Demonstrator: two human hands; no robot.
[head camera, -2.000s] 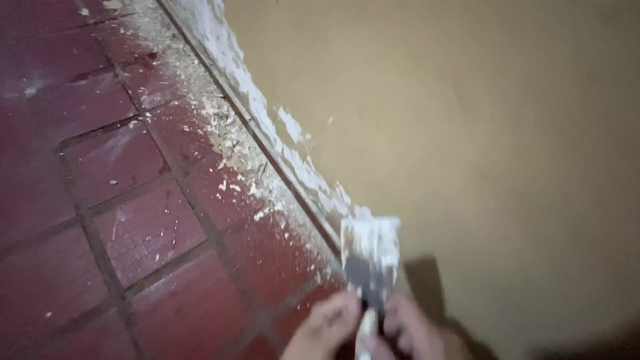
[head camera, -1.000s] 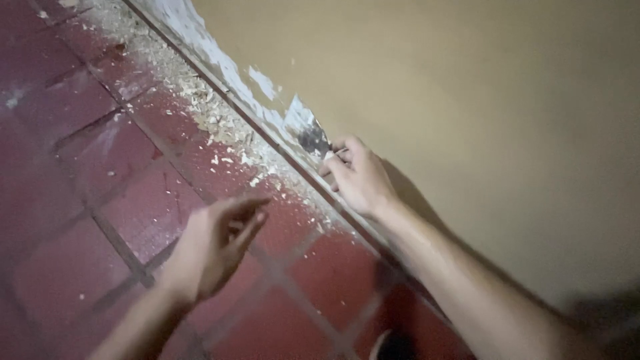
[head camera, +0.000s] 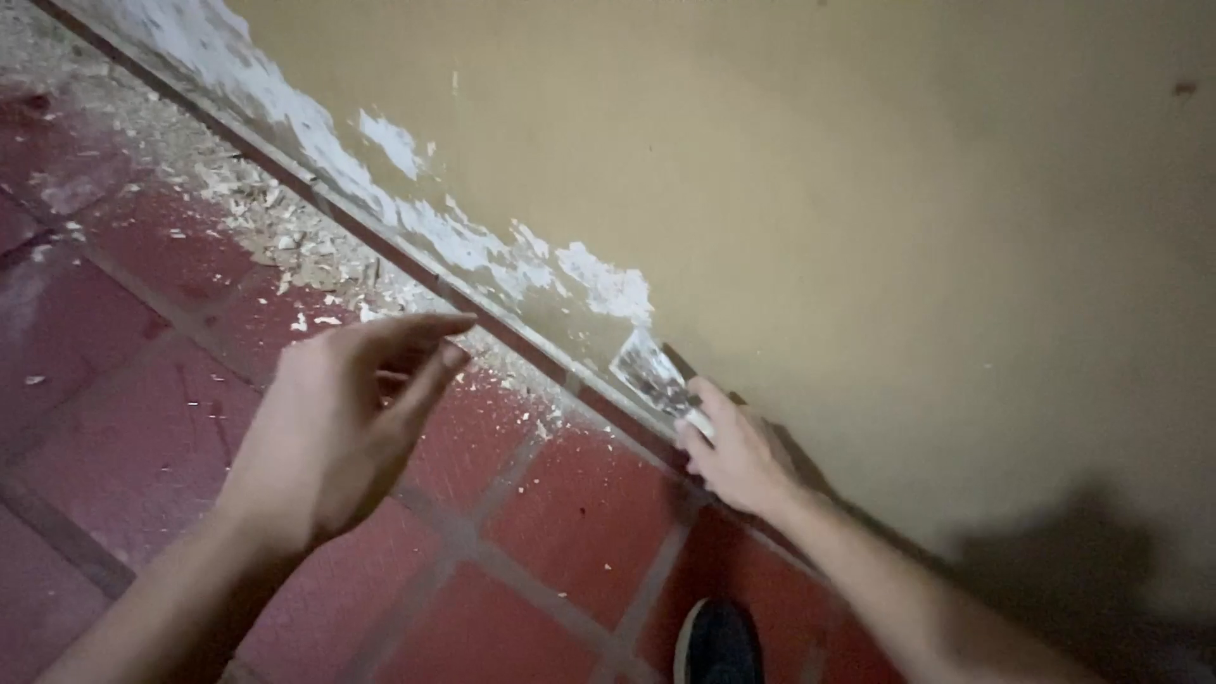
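My right hand (head camera: 736, 451) grips the handle of a putty knife (head camera: 651, 372), whose white-smeared blade lies against the lower part of a tan wall (head camera: 807, 190). Just above the blade, a ragged strip of white patches (head camera: 608, 283) runs up and left along the wall. My left hand (head camera: 332, 427) hovers over the floor tiles with its fingers curved and apart, holding nothing.
Paint flakes and dust (head camera: 294, 237) lie along the narrow baseboard edge (head camera: 399, 255). Red floor tiles (head camera: 579, 503) with grey joints spread below. A dark shoe (head camera: 720, 644) stands at the bottom, near the wall.
Two seconds ago both hands were together at the putty knife; the left hand has since come off it. The right hand has brought the blade to the wall. The white patches now reach farther along it.
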